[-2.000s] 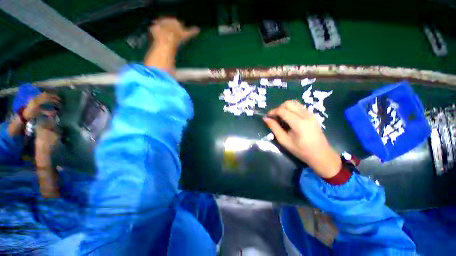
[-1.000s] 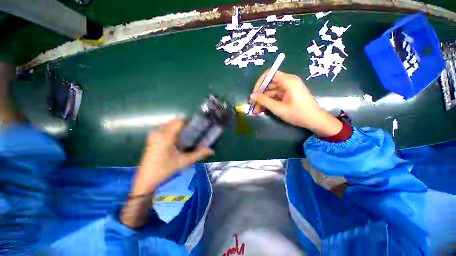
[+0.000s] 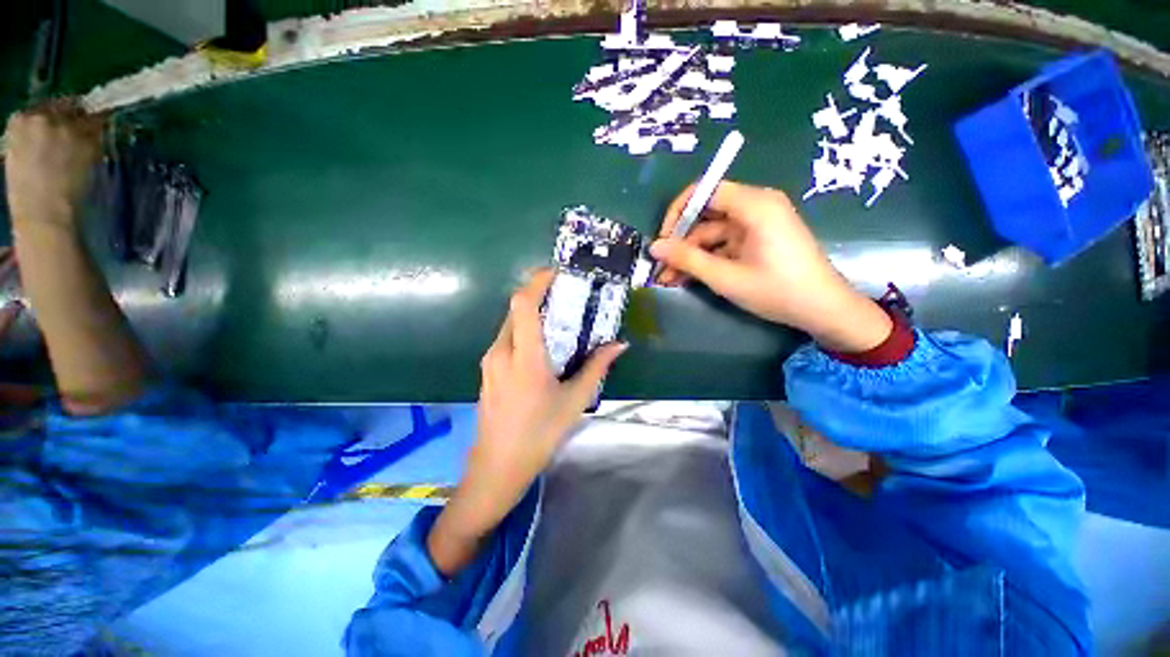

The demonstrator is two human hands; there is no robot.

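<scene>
My left hand (image 3: 533, 372) holds a phone mid-frame assembly (image 3: 588, 289) by its lower edges, just above or on the bench in front of me. The frame has black circuitry at its top end and a silver-white body with a dark central strip. My right hand (image 3: 751, 257) holds white-looking tweezers (image 3: 712, 182) like a pen, their upper end pointing up and right. The fingertips are close to the right side of the frame's top end, by a small white spot. I cannot tell if the tips touch the frame.
A pile of small dark and white boards (image 3: 661, 87) lies at the far side. Loose white pieces (image 3: 866, 135) lie right of it. A blue parts bin (image 3: 1059, 154) stands at right. At left, another worker's hand (image 3: 54, 161) is beside dark strip parts (image 3: 167, 225).
My left hand has come back from the conveyor with the phone frame and now holds it upright near my right hand. My right hand has moved slightly, still holding the tweezers.
</scene>
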